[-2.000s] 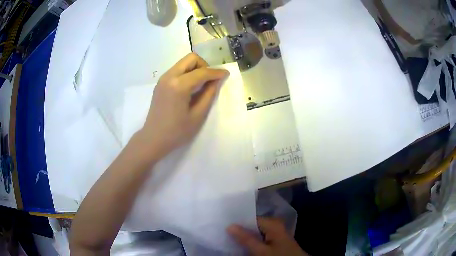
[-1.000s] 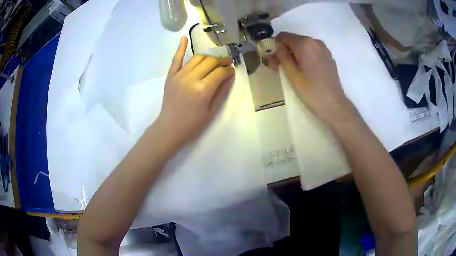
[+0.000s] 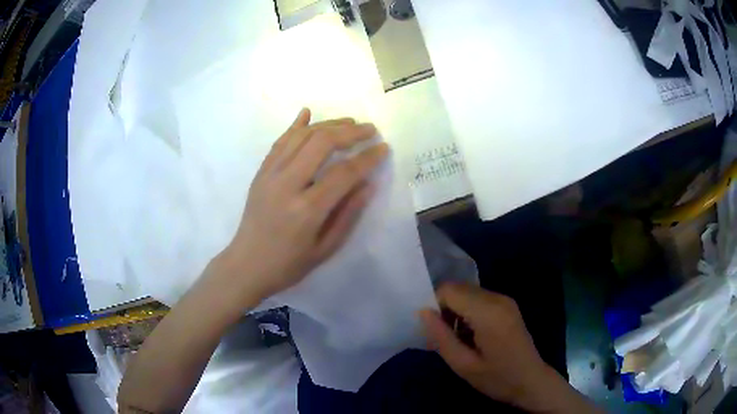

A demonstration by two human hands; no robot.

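A thin white garment panel (image 3: 368, 267) runs from the presser foot (image 3: 343, 10) down over the table's front edge, where it hangs in soft folds. My left hand (image 3: 311, 194) lies on the panel near its right edge, fingers bent, thumb and fingertips close to that edge. My right hand (image 3: 485, 340) is below the table edge and pinches the panel's lower right edge between thumb and fingers. The needle is not clearly visible; the machine head is cut off by the top of the picture.
A large white cover sheet (image 3: 533, 105) lies right of the needle plate (image 3: 400, 48). Ruler marks (image 3: 439, 164) show by the front edge. A blue tray (image 3: 50, 194) is at left. White strips (image 3: 687, 36) are at upper right, and white pieces (image 3: 695, 315) at lower right.
My right hand has left the tension dial area and moved down to the panel's hanging edge. My left hand has moved away from the presser foot down the panel. The view has tilted lower.
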